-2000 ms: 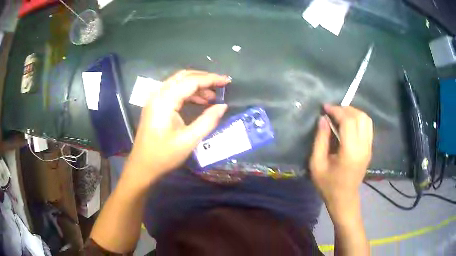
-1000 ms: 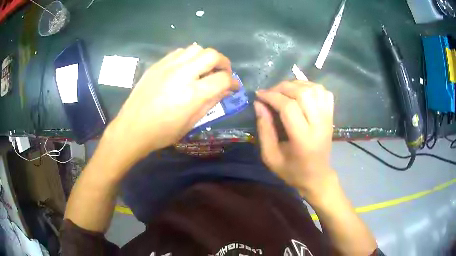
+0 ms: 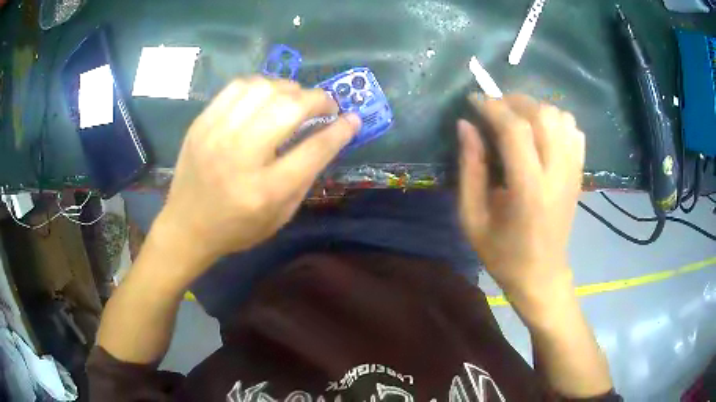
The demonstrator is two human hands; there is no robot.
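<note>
A blue phone rear housing (image 3: 366, 98) lies on the green mat near the front edge, its camera area with round lens openings up. My left hand (image 3: 251, 153) covers its lower part, thumb and finger on it beside the camera area. A small blue camera lens cover (image 3: 282, 62) lies on the mat just beyond my left hand. My right hand (image 3: 522, 169) is over the mat to the right, thumb and fingers apart, with nothing seen in it. A short white strip (image 3: 485, 78) lies just beyond its fingertips.
A dark smartphone (image 3: 104, 118) with a white label lies at left, beside a white square paper (image 3: 166, 71). A screw cup (image 3: 60, 9) is cut off at top left. Tweezers (image 3: 527, 31) lie at upper right. A black electric screwdriver (image 3: 650, 118) and a blue box (image 3: 698, 94) are at right.
My right hand has moved right, away from the housing, and opened. The housing's camera area is now uncovered. The small blue cover now shows beyond my left hand.
</note>
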